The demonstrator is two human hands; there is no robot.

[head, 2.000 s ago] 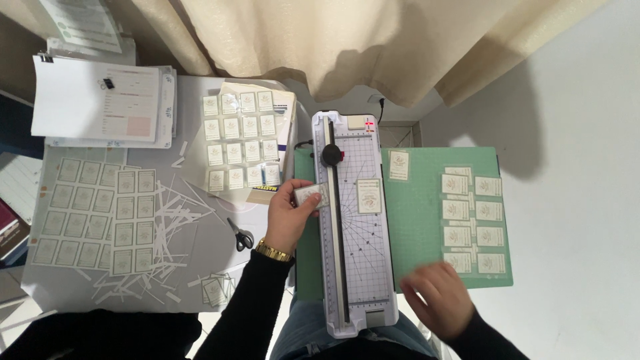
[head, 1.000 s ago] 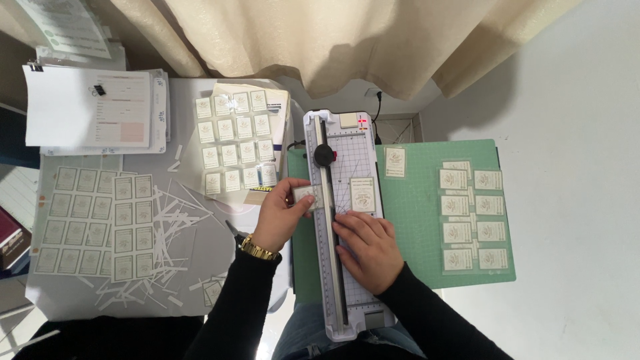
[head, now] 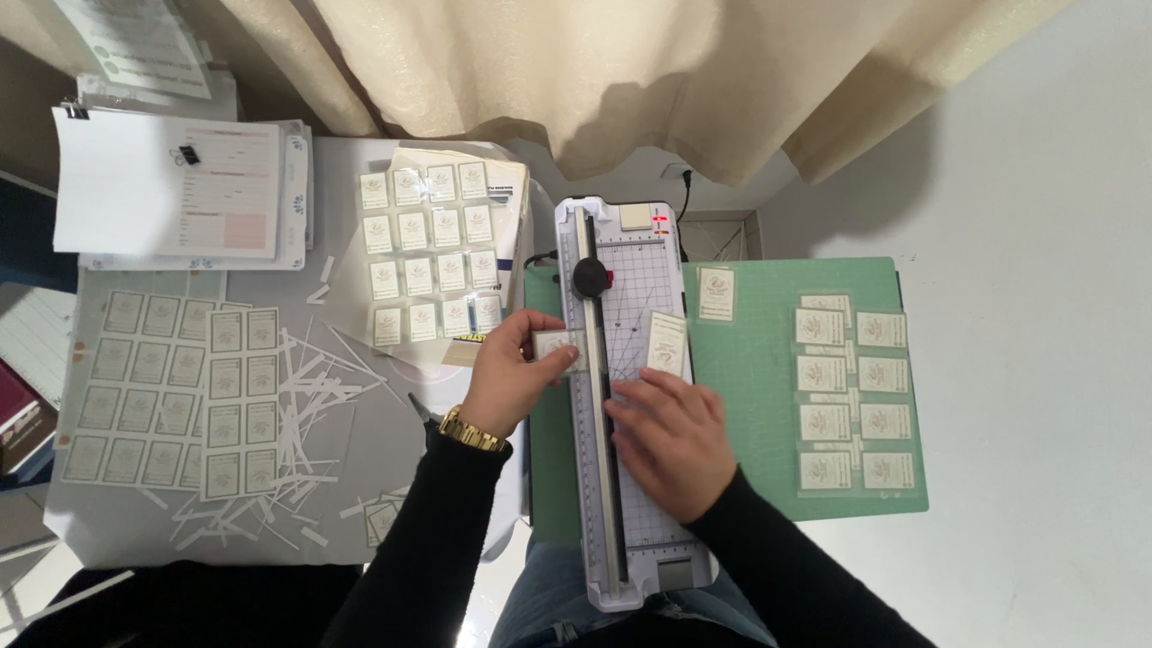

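My left hand [head: 515, 372] pinches a small laminated card [head: 556, 346] between thumb and fingers, its right side at the rail of a white paper trimmer [head: 643, 270]. The trimmer's round black cutter head [head: 590, 277] sits on the rail, above both hands. My right hand [head: 673, 439] rests on the trimmer bed, fingers apart near the rail, its fingertips at the lower edge of a tilted laminated card [head: 666, 343]. Another card [head: 716, 293] lies on the green cutting mat [head: 747, 387], with laminated card strips [head: 821, 423] farther right.
On the left table lie a laminated sheet of cards [head: 430, 252], printed card sheets [head: 144, 387], paper offcuts [head: 301, 423], partly hidden scissors [head: 423, 409] and a stack of papers [head: 166, 198]. A curtain [head: 540, 81] hangs behind. A black cable [head: 687, 198] runs behind the trimmer.
My right hand has come from over the mat's lower edge onto the trimmer bed. The card on the bed, upright before, now lies tilted. The left hand still holds its card at the rail.
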